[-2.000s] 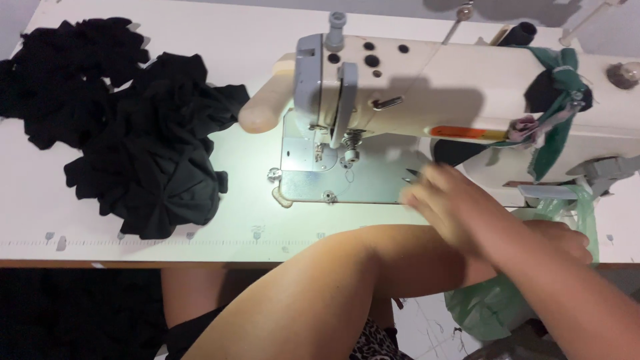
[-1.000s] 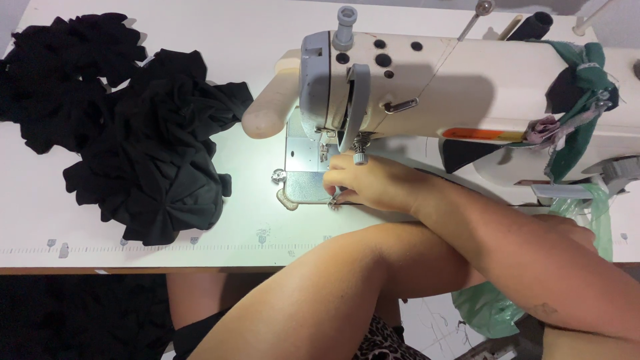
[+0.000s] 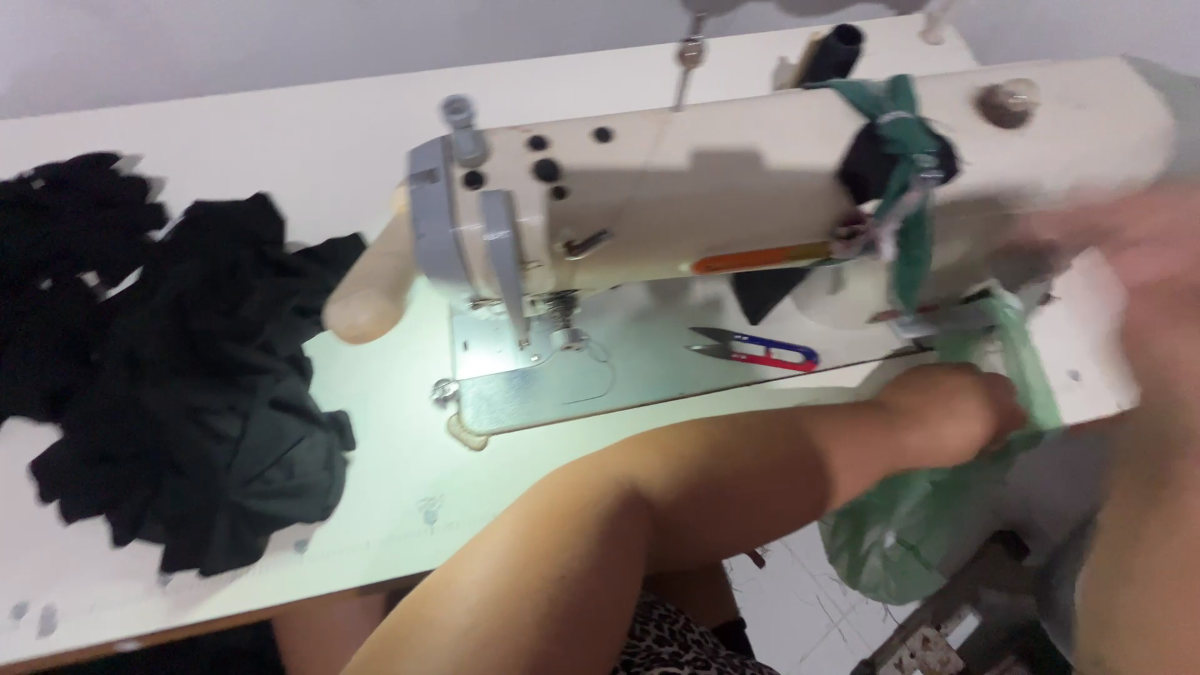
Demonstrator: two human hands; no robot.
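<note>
My left hand (image 3: 952,412) is at the upper rim of a green plastic bag (image 3: 891,539) that hangs at the table's front edge; its fingers are bent against the plastic. Blurred at the right edge, my right hand (image 3: 1097,239) is by the handwheel end of the white sewing machine (image 3: 769,187), and what it touches is unclear. Thread snips (image 3: 757,349) with blue and red handles lie on the machine bed, right of the presser foot (image 3: 565,333). A loose thread curls on the metal bed plate (image 3: 525,394).
Black gathered fabric pieces (image 3: 225,394) are heaped on the white table (image 3: 394,497) at the left. An orange-handled tool (image 3: 764,258) and green cloth strips (image 3: 905,141) are fixed to the machine arm. A dark thread cone (image 3: 832,54) stands behind it.
My right hand has moved from the needle area to the machine's right end. The snips now lie uncovered on the bed. My left hand stays by the green bag. The view has shifted.
</note>
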